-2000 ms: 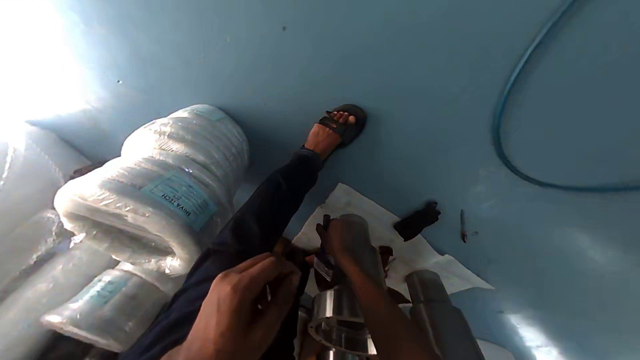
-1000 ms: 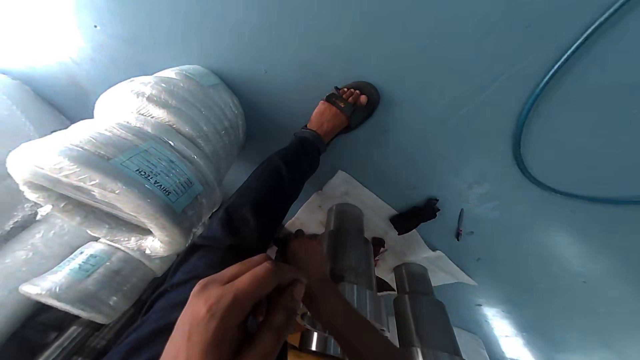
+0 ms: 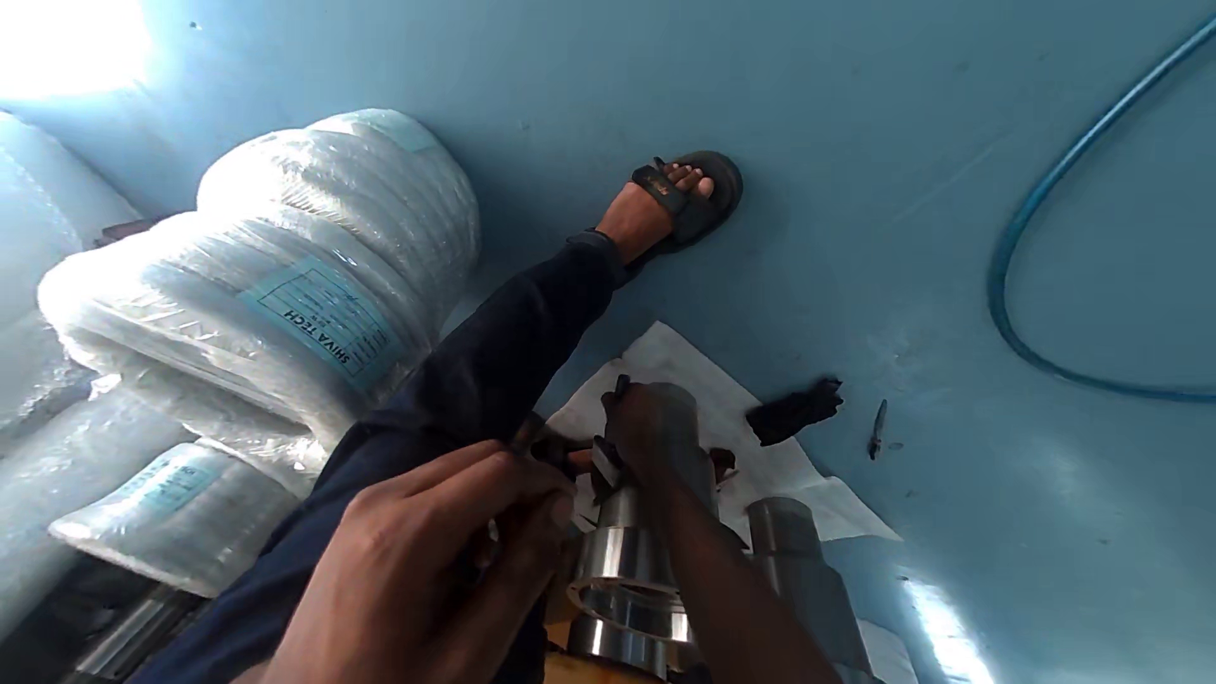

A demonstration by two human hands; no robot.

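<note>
My left hand (image 3: 427,560) is large in the foreground, back up, its thumb and fingertips together; whether something thin lies between them is hidden. My right hand (image 3: 636,427) is curled at the upper part of an upright grey metal cylinder (image 3: 679,404), with a small dark object (image 3: 622,386) sticking out of its grip. A shiny steel ring (image 3: 627,560) lies below, partly behind my right forearm. A second stepped metal cylinder (image 3: 784,532) stands to the right. White cloth or paper (image 3: 665,351) lies under the cylinders.
Plastic-wrapped coils (image 3: 323,218) and a smaller wrapped roll (image 3: 180,513) fill the left side. A sandalled foot (image 3: 679,199) rests on the blue floor. Near the sheet lie a black cloth (image 3: 796,410) and a small pointed tool (image 3: 877,429). A blue hose (image 3: 1007,237) curves at right.
My right hand has moved from the left side of the upright cylinder onto its upper part, and the forearm crosses in front of it. My left hand keeps its pinched pose.
</note>
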